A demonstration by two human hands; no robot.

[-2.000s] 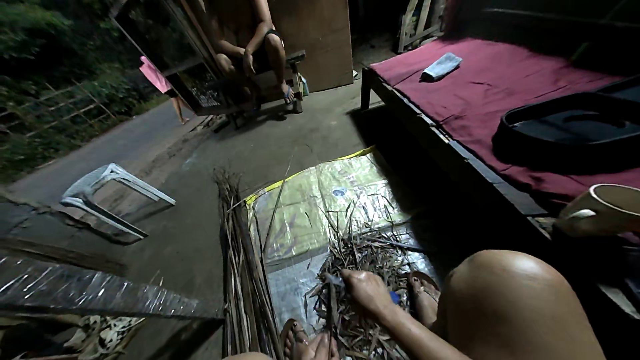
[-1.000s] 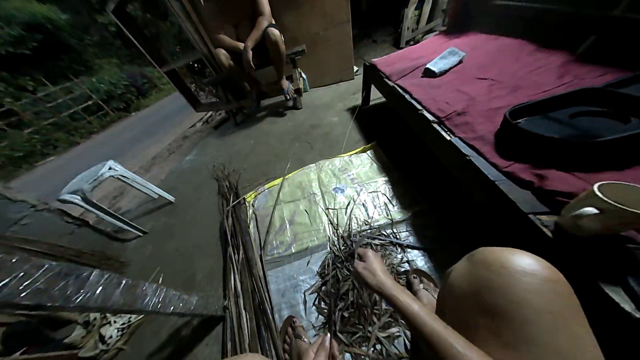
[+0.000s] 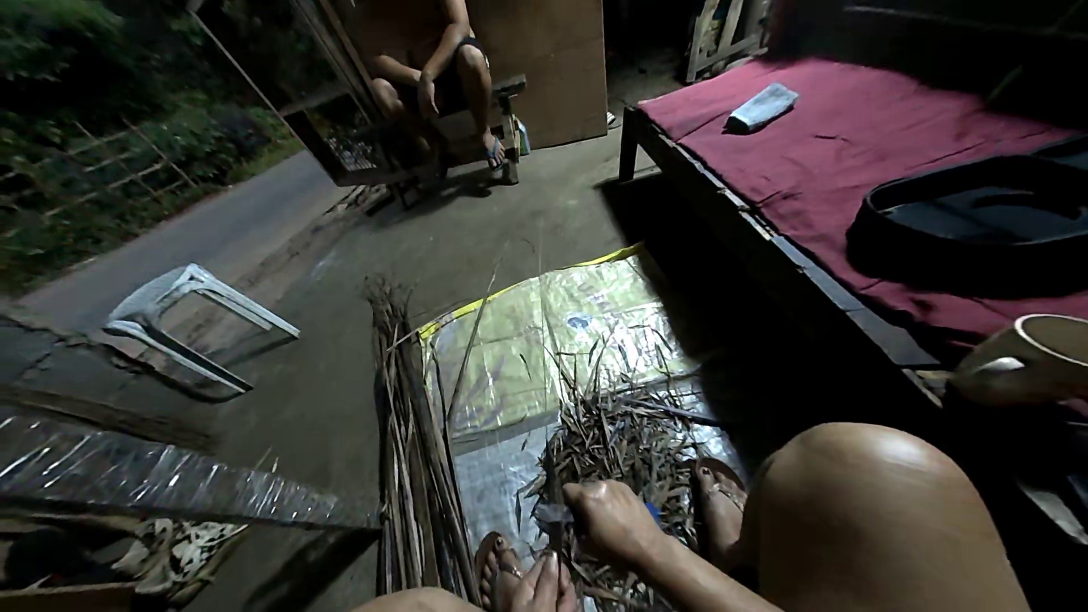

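My right hand (image 3: 614, 520) is closed around a small tool with a blue part at one side and a pale, blade-like part at the other. It is over a heap of dry leaf strips (image 3: 620, 442) between my feet. My left hand (image 3: 544, 585), at the bottom edge, pinches a thin dark strip beside my sandalled foot. The heap lies on a plastic sheet (image 3: 501, 399) with a yellow edge. Long dry stalks or leaves (image 3: 399, 425) lie in a bundle along the sheet's left side.
A white plastic stool (image 3: 204, 297) lies tipped at left. Plastic-wrapped bar (image 3: 153, 476) at lower left. At right, a low bed with red cloth (image 3: 816, 161) holds a folded cloth (image 3: 762, 108) and a black case (image 3: 977, 212); a mug (image 3: 1020, 361) is nearer. A person (image 3: 433, 76) sits at the back.
My right hand has moved down and back toward my left hand since a second ago. The person in pink on the road, seen two seconds ago, is out of view.
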